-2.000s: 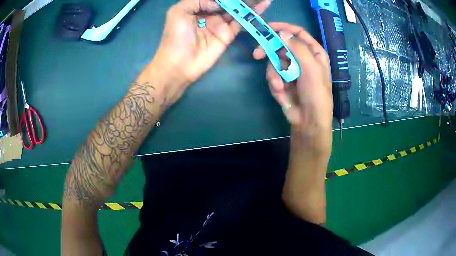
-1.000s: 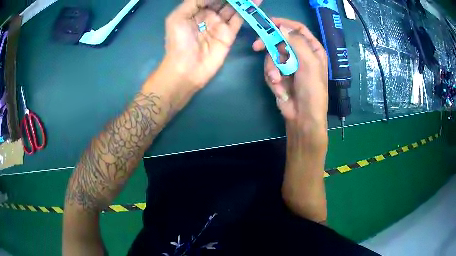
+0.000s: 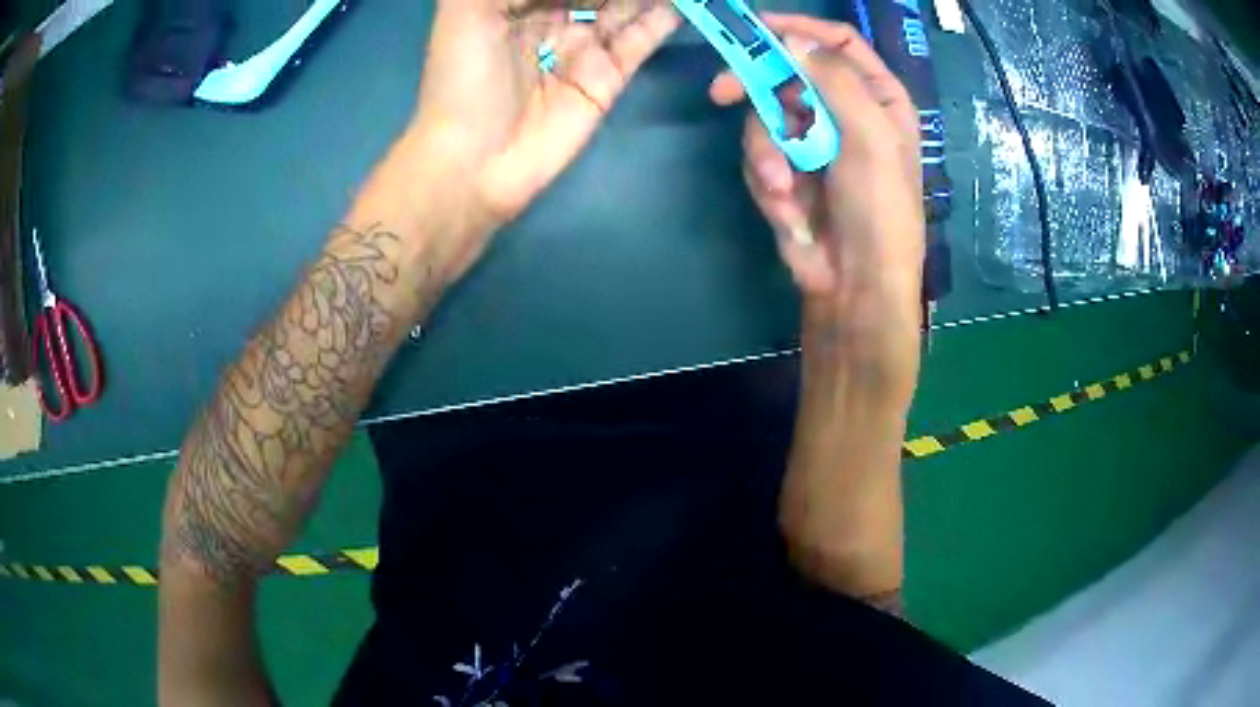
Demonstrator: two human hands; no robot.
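Observation:
My right hand [image 3: 857, 152] holds a light-blue handle housing [image 3: 813, 144] by its wider curved end. The housing's open inside faces up, and its other end is cut off by the top edge. My left hand [image 3: 511, 118] is palm up beside it, fingers partly cut off by the top edge. A small light-blue piece [image 3: 547, 55] lies on my left palm, and another small light-blue piece [image 3: 583, 15] shows near its fingers. Whether the left fingertips touch the housing is hard to tell.
A blue-and-black electric screwdriver [image 3: 934, 173] lies right of my right hand, partly hidden by it. A clear parts tray [image 3: 1016, 207] with a black cable across it is far right. Red scissors [image 3: 67, 356], a white-blue cover [image 3: 249, 80] and a black block [image 3: 177, 53] lie left.
The view has shifted, and both hands and the housing sit higher in it. The housing's far end is more cut off. A second small light-blue piece now shows at my left fingers.

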